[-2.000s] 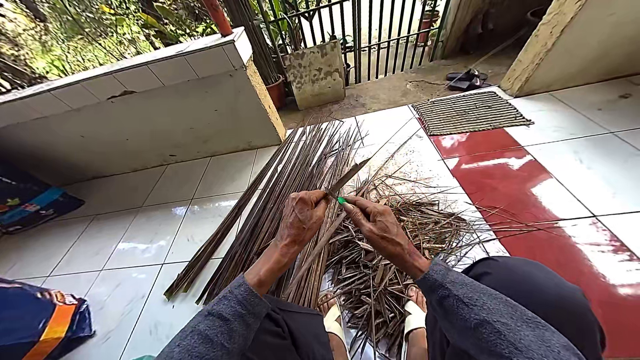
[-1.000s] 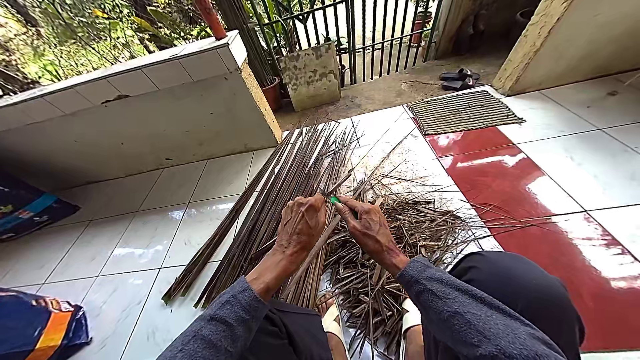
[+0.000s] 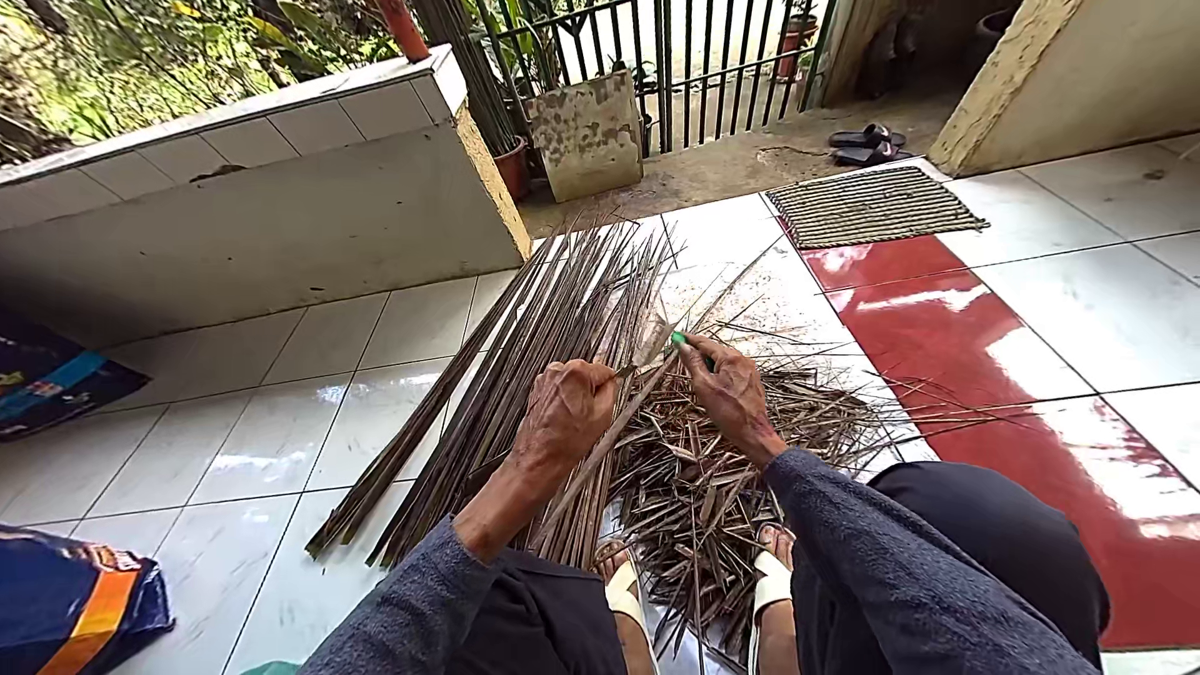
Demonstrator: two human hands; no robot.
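My left hand (image 3: 567, 412) is closed around the handle end of what looks like a knife, its blurred blade (image 3: 653, 345) pointing up and right. A green cover (image 3: 678, 337) sits on a fingertip of my right hand (image 3: 727, 384), whose thumb and fingers pinch a long dry leaf strip (image 3: 614, 427) slanting down to the left. Beneath and left of my hands lies a bundle of long brown dry leaf strips (image 3: 506, 375). Short leaf scraps and thin fibres form a heap (image 3: 703, 478) below my right hand, between my sandalled feet.
A low wall (image 3: 281, 216) runs along the left, with a dark blue bag (image 3: 56, 375) and a blue-and-orange bag (image 3: 94, 600) nearby. Ahead stand a mottled slab (image 3: 586, 136) and a metal gate (image 3: 703, 84). A ribbed mat (image 3: 872, 206) and slippers (image 3: 867, 145) are upper right.
My hands were close together a second ago; now a wider gap separates them, the left lower. The blade, seen plainly in the earliest frame, is now blurred.
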